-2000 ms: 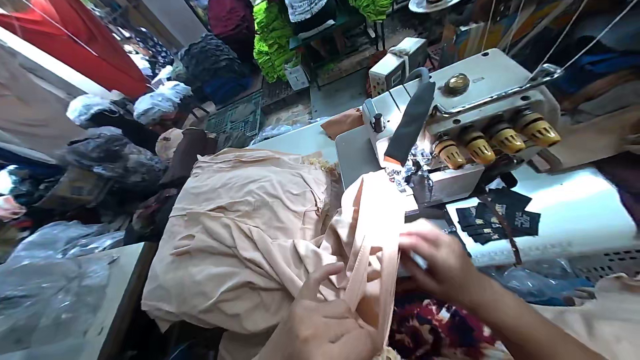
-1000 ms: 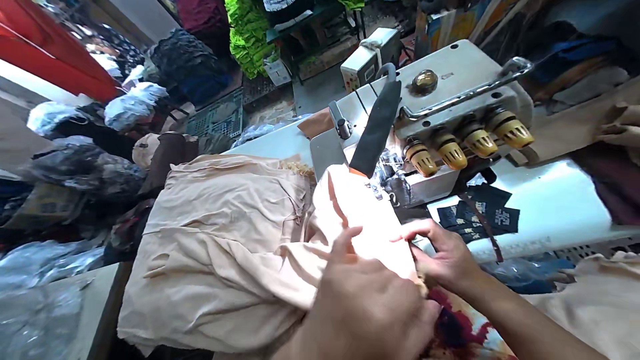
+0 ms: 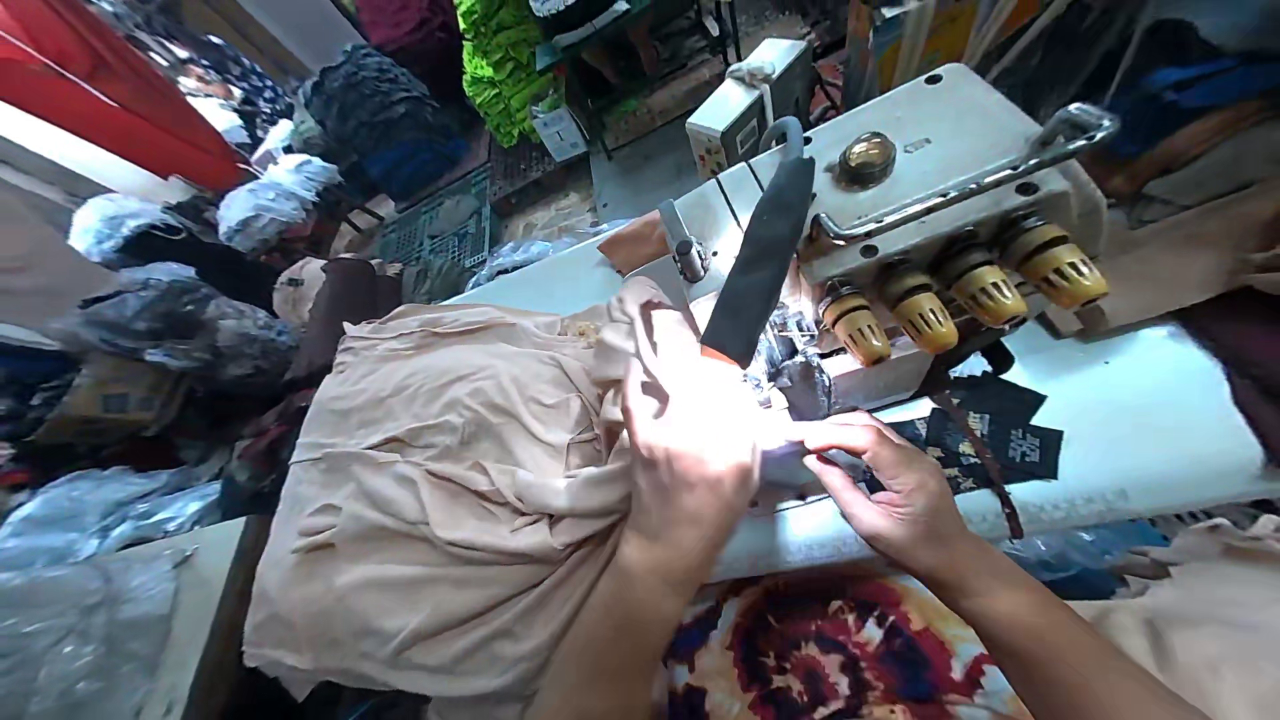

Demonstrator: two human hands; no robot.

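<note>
A white overlock sewing machine (image 3: 950, 150) with several yellow tension dials stands at the upper right, its needle area brightly lit. My left hand (image 3: 690, 460) lies on the beige fabric (image 3: 450, 430) just in front of the needle area; glare hides its fingertips. To its right, my right hand (image 3: 890, 490) pinches something at the fabric's edge with thumb and forefinger, by the presser foot. The beige fabric spreads in folds over the left of the white machine table (image 3: 1130, 400). A dark flat strip (image 3: 765, 260) with an orange end slants down beside the needle area.
Black printed labels (image 3: 1000, 430) lie on the table right of my right hand. Tie-dyed cloth (image 3: 840, 650) is below my hands. Plastic-wrapped bundles (image 3: 180, 320) crowd the left, a green crate (image 3: 440, 230) stands behind, and more beige cloth (image 3: 1190, 620) lies at the lower right.
The left hand has moved up toward the needle area, and the fabric between the hands has shifted with it. The right hand stays near the machine's front edge.
</note>
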